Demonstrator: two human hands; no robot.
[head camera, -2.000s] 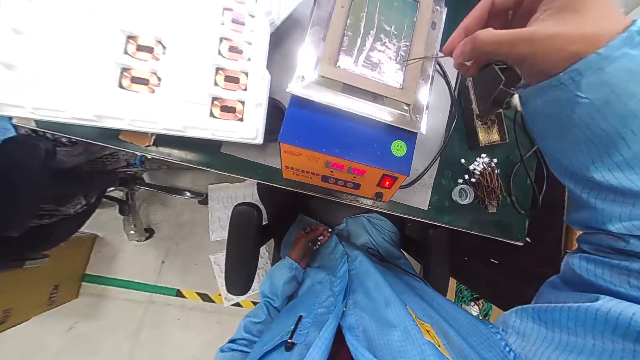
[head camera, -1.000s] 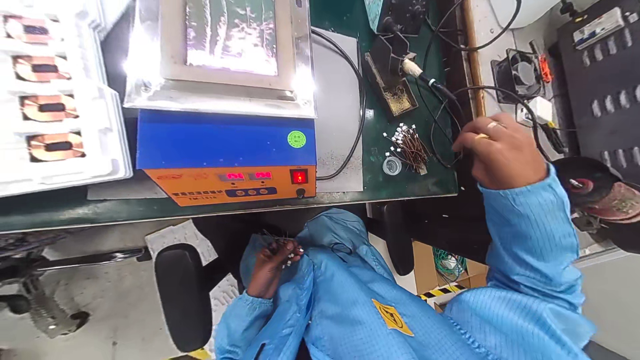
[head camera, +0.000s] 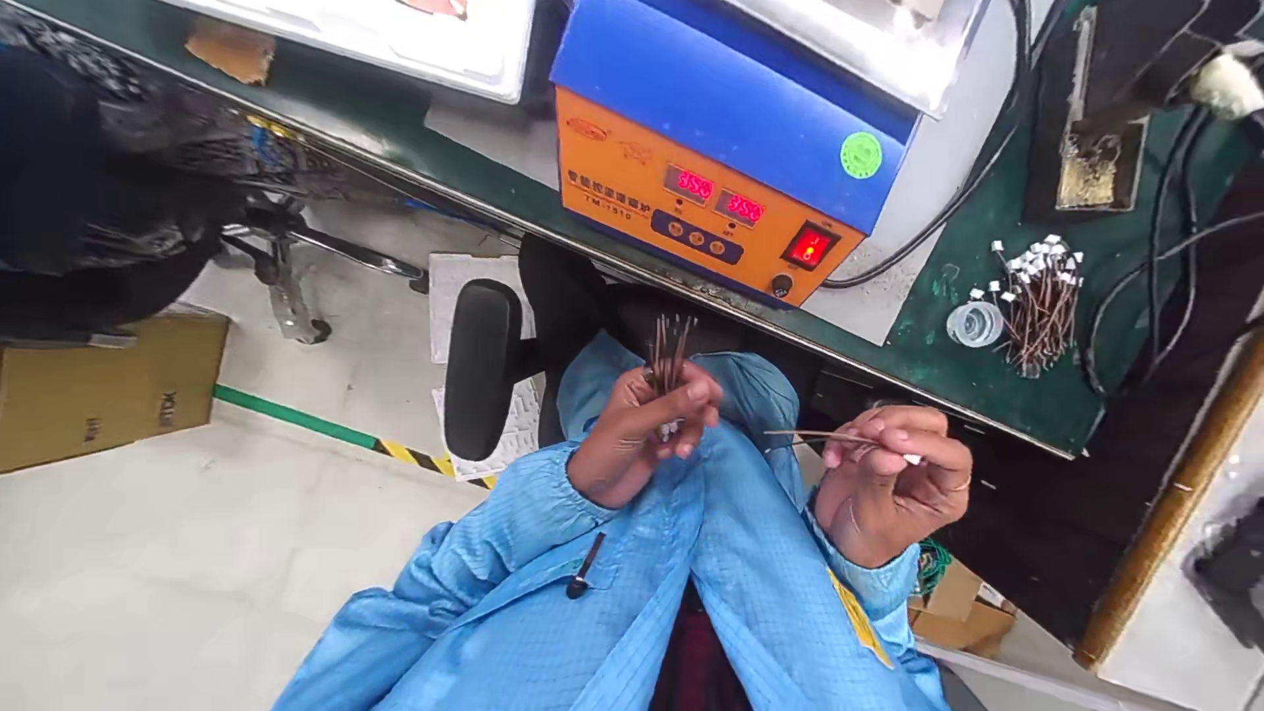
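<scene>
My left hand (head camera: 647, 425) is closed around a bundle of thin brown wire leads (head camera: 671, 351), their bare ends pointing up, above my lap. To its right my right hand (head camera: 894, 479) pinches one wire lead (head camera: 815, 435) with a white end piece (head camera: 911, 459); its free ends point left toward the bundle without touching it. On the green bench lies a pile of similar leads (head camera: 1045, 316) with white ends, beside a small clear plastic cap (head camera: 975, 324). The solder pot (head camera: 726, 197), blue and orange with a lit display, stands at the bench's front edge.
A white tray (head camera: 474, 49) is at the upper left of the bench. A soldering iron stand with a sponge tray (head camera: 1101, 168) and black cables (head camera: 1150, 286) are at the right. The chair's armrest (head camera: 482, 370) is left of my left hand; a cardboard box (head camera: 118, 385) sits on the floor.
My right hand has come from the bench's right side to above my lap, holding a wire lead. My left hand is raised, its bundle now clearly in sight. The view has shifted.
</scene>
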